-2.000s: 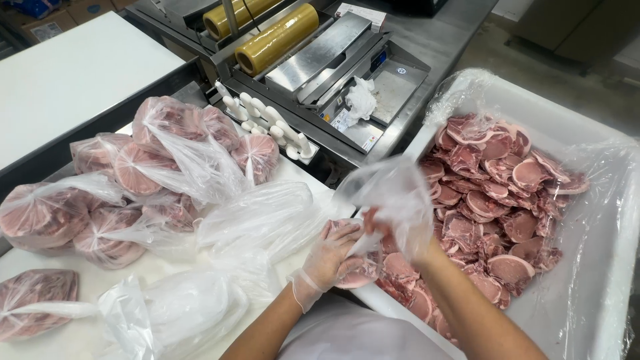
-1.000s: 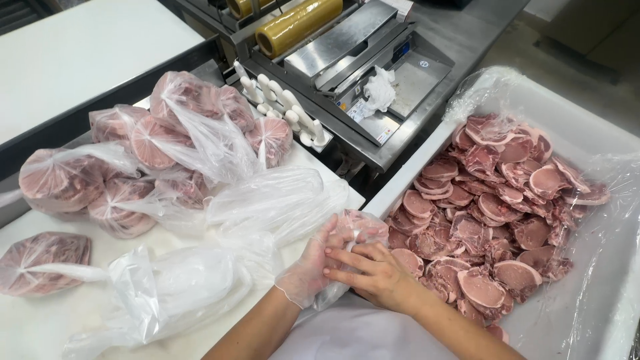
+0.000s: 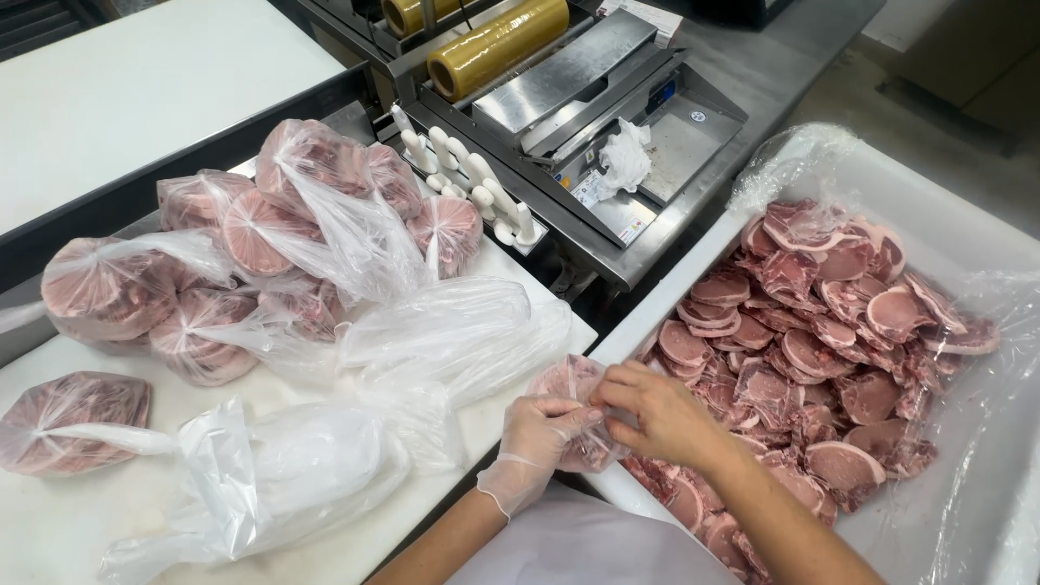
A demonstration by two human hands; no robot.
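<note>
My left hand [image 3: 540, 439], in a clear plastic glove, pinches a clear plastic bag of meat slices [image 3: 591, 452] at its gathered top. Bare, my right hand [image 3: 656, 406] grips the same bag from the right, fingers bent close to the left thumb. The bag is between the cutting board's edge and a white bin [image 3: 621, 337] of pork chops [image 3: 841, 467]. Filled bags of meat [image 3: 106, 288] are grouped on the white cutting board [image 3: 49, 528], with one more bag [image 3: 77, 418] apart at the left. Unfilled plastic bags [image 3: 309, 463] lie loose at the board's near side.
Beyond the board, a steel wrapping machine [image 3: 569, 73] carries a yellow film roll [image 3: 497, 47]; crumpled white plastic [image 3: 626, 158] lies on it. A rack of white handles [image 3: 479, 183] is fixed at the board's far edge. Clear film [image 3: 792, 162] hangs over the bin's rim.
Two seconds ago my right hand held loose, blurred plastic above the bag. Now both hands are together at the bag's gathered top. The view has shifted slightly.
</note>
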